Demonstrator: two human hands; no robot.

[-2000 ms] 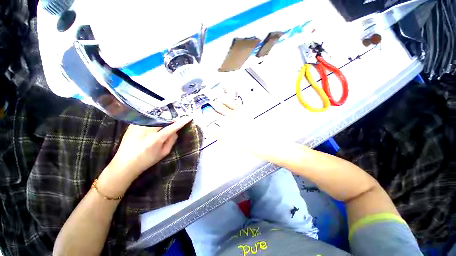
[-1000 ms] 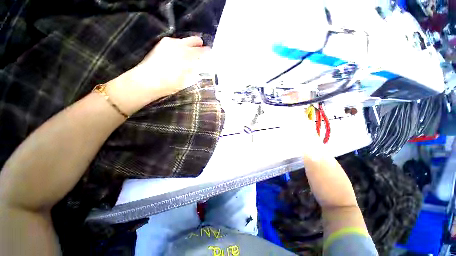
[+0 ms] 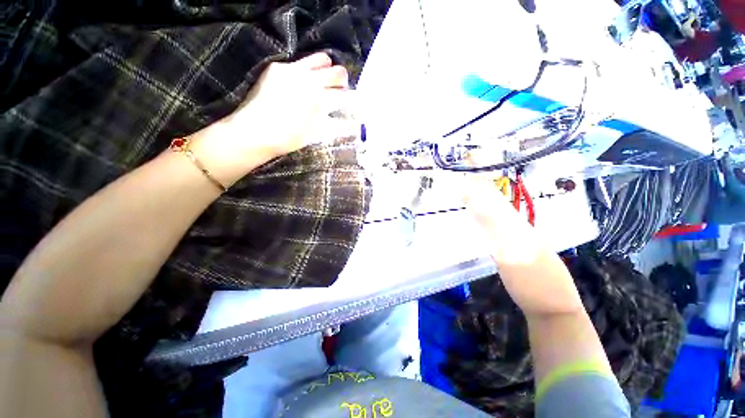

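Observation:
The dark plaid garment piece (image 3: pixel 302 212) lies on the left of the white sewing table, its right edge beside the needle area (image 3: pixel 408 157). My left hand (image 3: pixel 302 106) lies on the plaid cloth with fingers bent at a fold; glare hides whether it grips the cloth. My right hand (image 3: pixel 498 224) is over the table right of the needle area, its fingers washed out by glare. The white sewing machine head (image 3: pixel 637 106) with a blue stripe is above and to the right.
Scissors with red and yellow handles (image 3: pixel 524 198) lie behind my right hand. Small brown round items (image 3: pixel 565 185) are at the table's right end. Striped strips (image 3: pixel 645 208) hang at the right. A dark plaid heap (image 3: pixel 629 326) lies lower right. The grey table edge (image 3: pixel 343 314) runs in front.
Since two seconds ago the view has turned, and my left hand has moved from near the needle onto the cloth at left. In the last second my right hand has shifted slightly left.

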